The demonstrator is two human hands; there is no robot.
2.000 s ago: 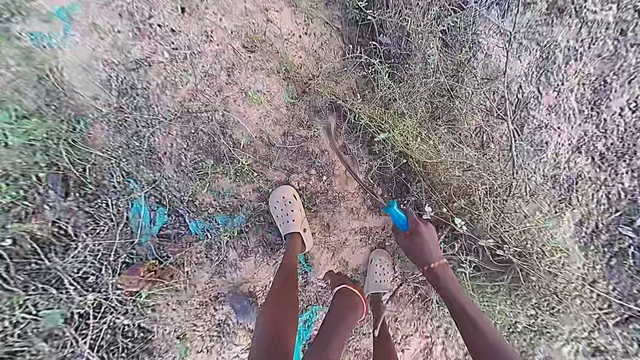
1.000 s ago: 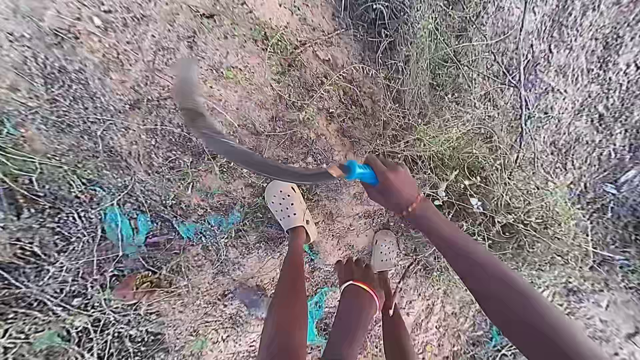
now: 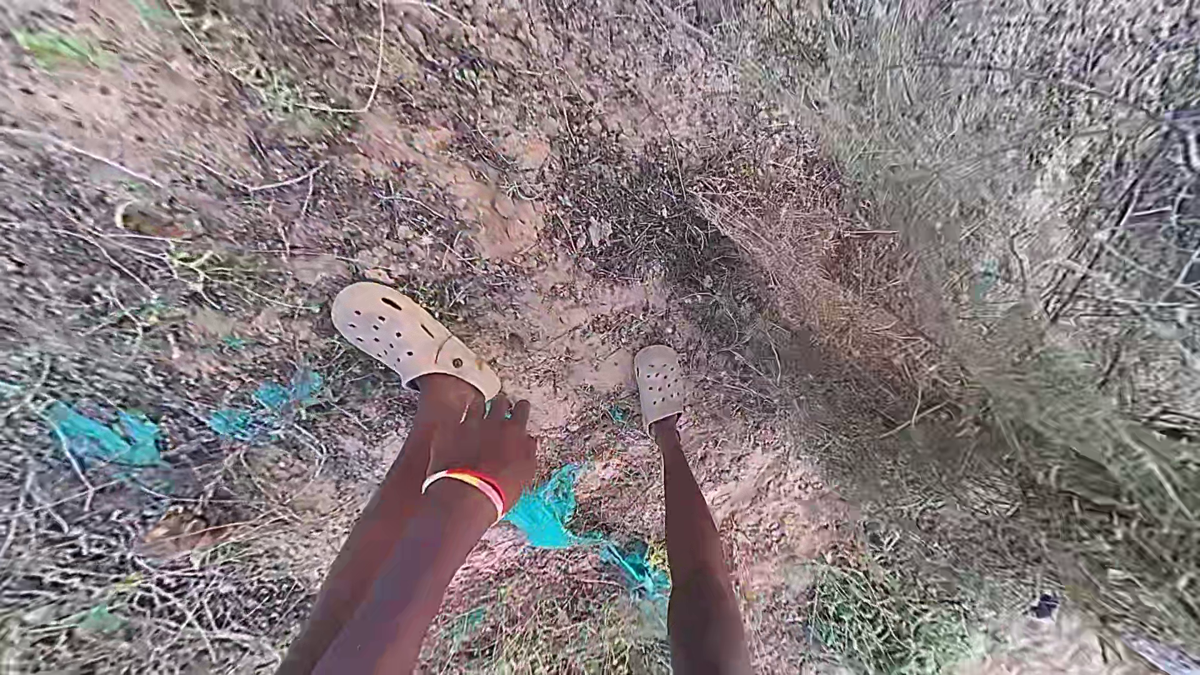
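My left hand (image 3: 483, 445), with a red, yellow and white band at its wrist, hangs beside my left ankle, fingers pointing down and a little apart. Nothing shows in it. A beige perforated clog (image 3: 398, 333) is on my left foot, just past the fingertips. The matching clog (image 3: 660, 382) on my right foot stands on bare soil. My right hand is out of the frame, and so is the curved blade with the blue handle.
Teal plastic netting (image 3: 548, 511) lies between my feet, with more teal scraps (image 3: 103, 436) at the left. Dry thorny twigs (image 3: 159, 600) cover the lower left. A brushy mass of dry grass and stems (image 3: 900, 356), partly blurred, spreads along the right.
My right hand and the blue-handled curved blade it held have left the view. My left foot has turned outward to the left, and my feet are farther apart. The view has shifted.
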